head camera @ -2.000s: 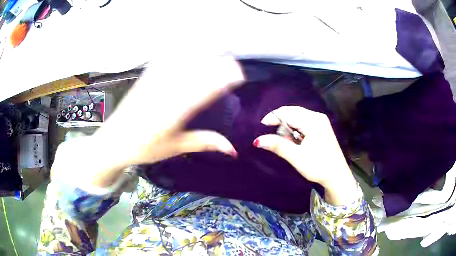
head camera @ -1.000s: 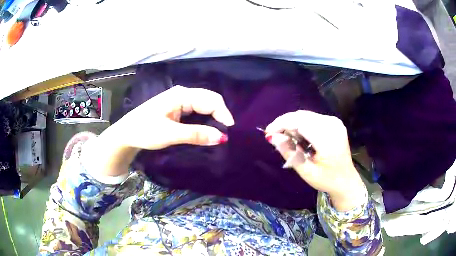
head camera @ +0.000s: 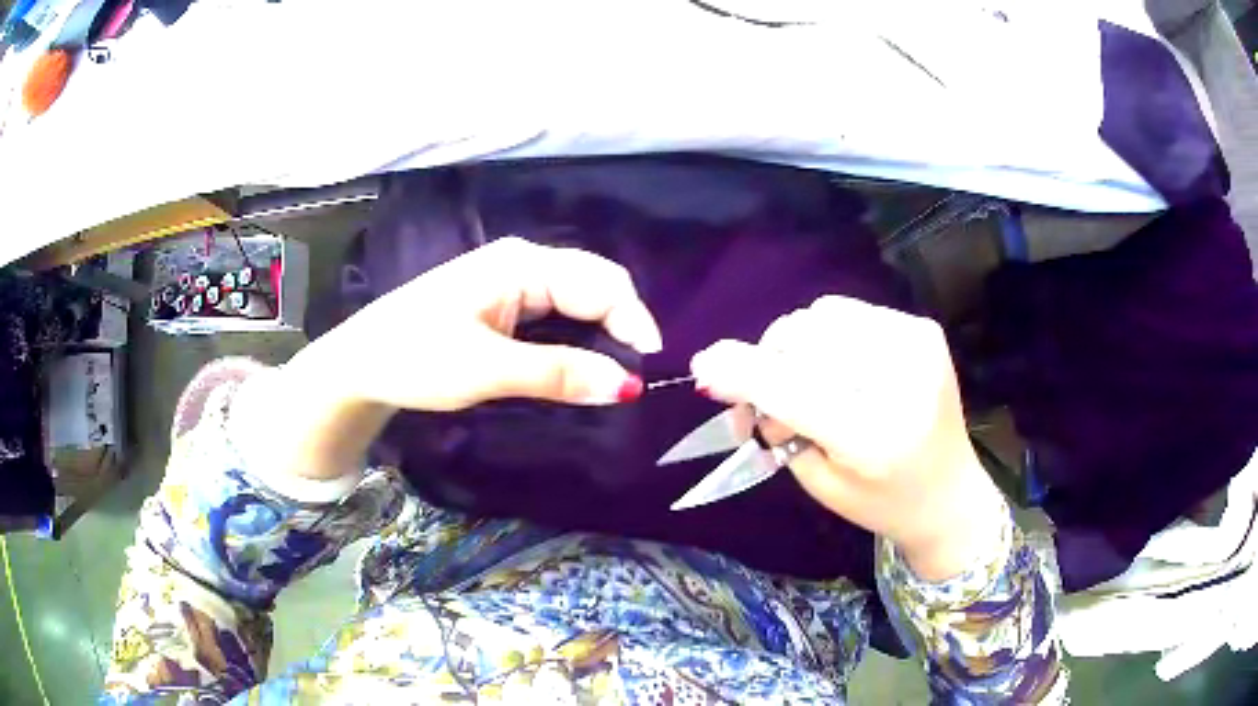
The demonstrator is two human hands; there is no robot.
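Observation:
The deep purple garment (head camera: pixel 552 462) lies over the lap. My right hand (head camera: pixel 842 407) pinches a thin silver sewing needle (head camera: pixel 668 382) between thumb and index finger, pointing left. The thread snips (head camera: pixel 731 462) are held in the same hand, their two pointed blades apart and sticking out to the lower left. My left hand (head camera: pixel 511 338) is at the needle's other end, with its red-nailed thumb touching or very near the tip. Its thumb and index finger are a little apart. No thread can be made out.
The white cloth-covered table (head camera: pixel 621 83) runs across the top. More purple cloth (head camera: pixel 1131 400) hangs at the right, with white cloth below it. A box of spools (head camera: pixel 221 283) stands low at the left. An orange object (head camera: pixel 47 83) lies at the table's far left.
My left hand came down from a blurred raised position to face my right hand. The snips' blades swung out of my right palm. The needle now spans the gap between my hands.

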